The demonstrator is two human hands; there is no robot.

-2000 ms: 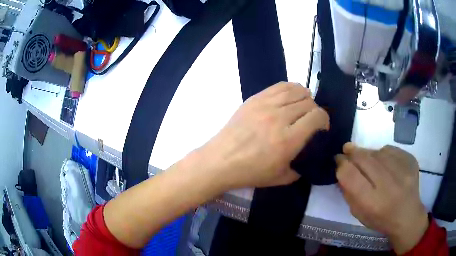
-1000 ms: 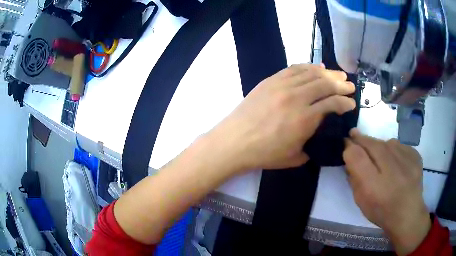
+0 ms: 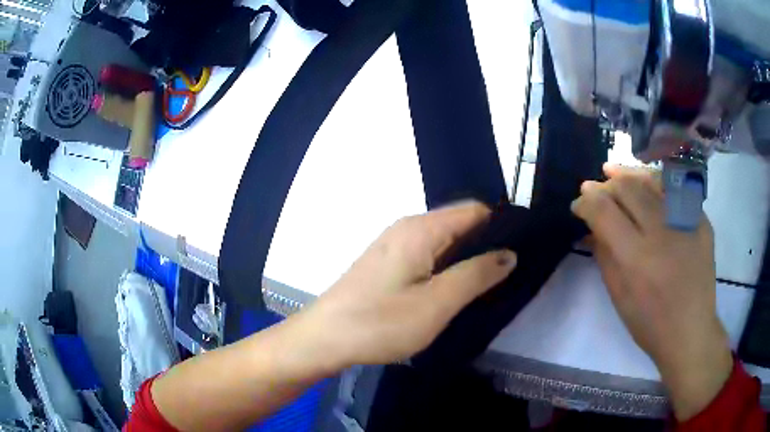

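Observation:
A black fabric strip [image 3: 567,169] runs from beside the presser foot towards the table's front edge, where it is folded or overlapped. My left hand [image 3: 397,278] holds the strip left of the needle area, with the thumb on top and the fingers partly hidden behind the fabric. My right hand [image 3: 646,245] has its fingertips at the strip's right edge, just below the needle. The sewing machine head [image 3: 608,59] stands above. The needle and the presser foot are mostly hidden. A small grey block [image 3: 684,196] hangs above my right hand.
Other black strips [image 3: 283,152] curve over the white table to its front edge [image 3: 582,392], which carries a measuring tape. Thread cones [image 3: 142,126], orange and yellow scissor handles [image 3: 179,103] and a grey box with a round vent [image 3: 72,94] are at the left. A black cloth pile [image 3: 198,34] lies upper left.
My left hand has moved down and left, away from the needle, with the fabric now slanting under it. My right hand has moved up closer to the needle.

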